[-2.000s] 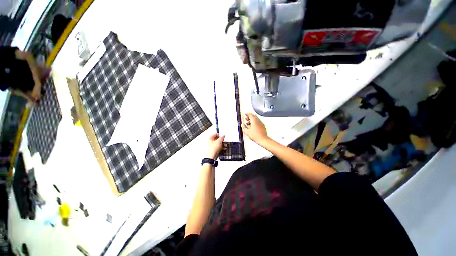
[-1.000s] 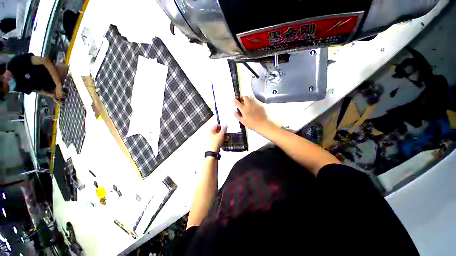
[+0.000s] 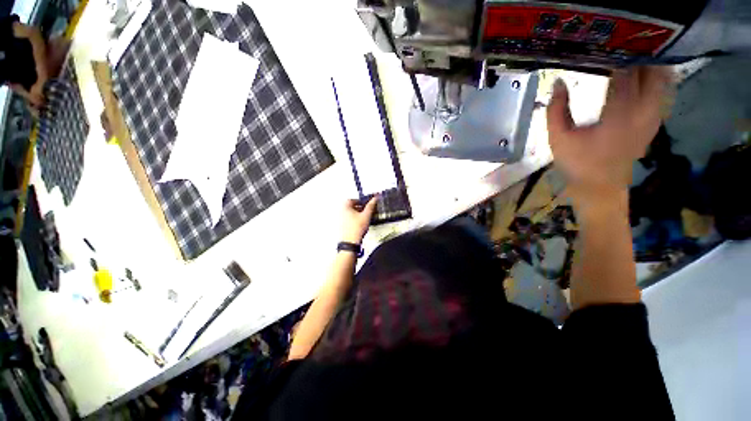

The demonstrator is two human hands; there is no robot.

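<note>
A long white strip pattern (image 3: 363, 136) lies on dark plaid strips (image 3: 392, 204), which show along both sides and at the near end. My left hand (image 3: 361, 215) is at the near left corner of the stack, thumb and finger on its edge. My right hand (image 3: 611, 123) is raised at the right, fingers spread and empty, overlapping the lower edge of the cutting machine's motor body (image 3: 576, 31). The cutter's grey base plate (image 3: 478, 123) stands right of the strip, apart from it.
A large plaid block (image 3: 284, 123) with a white shaped pattern (image 3: 216, 103) lies left, beside a brown edge strip (image 3: 136, 160). A narrow cut bundle (image 3: 206, 308), a pen (image 3: 144, 349) and a yellow item (image 3: 103, 283) lie nearer. Another person's arm (image 3: 34, 62) shows far left.
My right hand has left the strip and moved right and up to the machine's side, fingers spread. My left hand stays at the near end. The view has shifted.
</note>
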